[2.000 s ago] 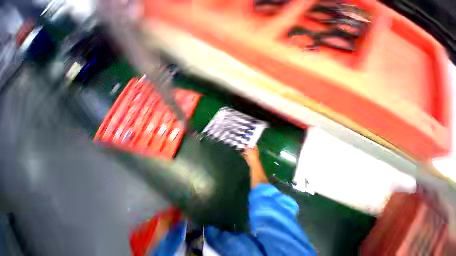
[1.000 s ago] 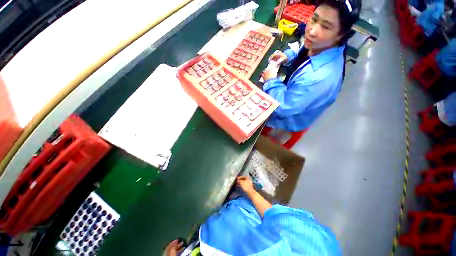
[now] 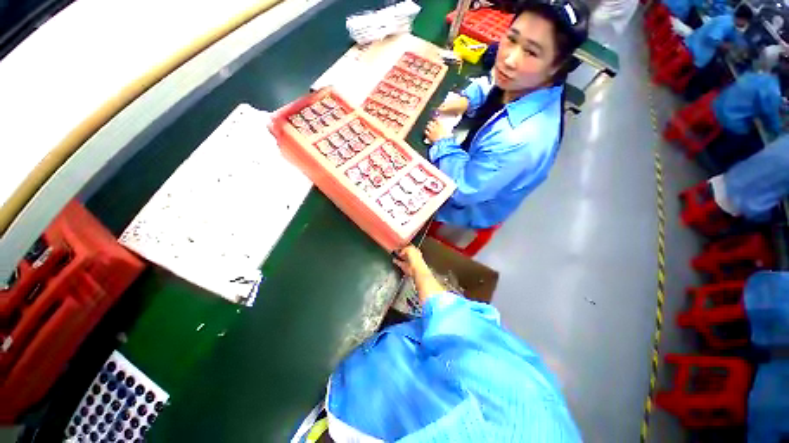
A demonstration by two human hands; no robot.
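Observation:
The stacked pale red-orange four-section parts tray (image 3: 356,201) lies at an angle across the bench, its four bays holding small loose housings. My right hand (image 3: 408,260) is at the tray's near lower corner, over the bench edge. Its fingertips meet the corner, but they are too small and partly hidden to show if they grip it. My left hand is not in view. A white adhesive dot sheet (image 3: 117,405) with rows of dark circles lies on the green bench at the lower left, cut off by the picture's edge.
A white speckled board (image 3: 221,203) lies left of the tray. Deep red trays (image 3: 65,290) stand at the far left. A brown carton (image 3: 467,275) sits below the bench edge. A blue-coated person (image 3: 510,143) sits beyond the tray, beside another parts tray (image 3: 405,93).
My right hand has moved from over the carton up to the tray's near corner. My left hand, at the bottom edge before, is out of view. The camera view has shifted slightly.

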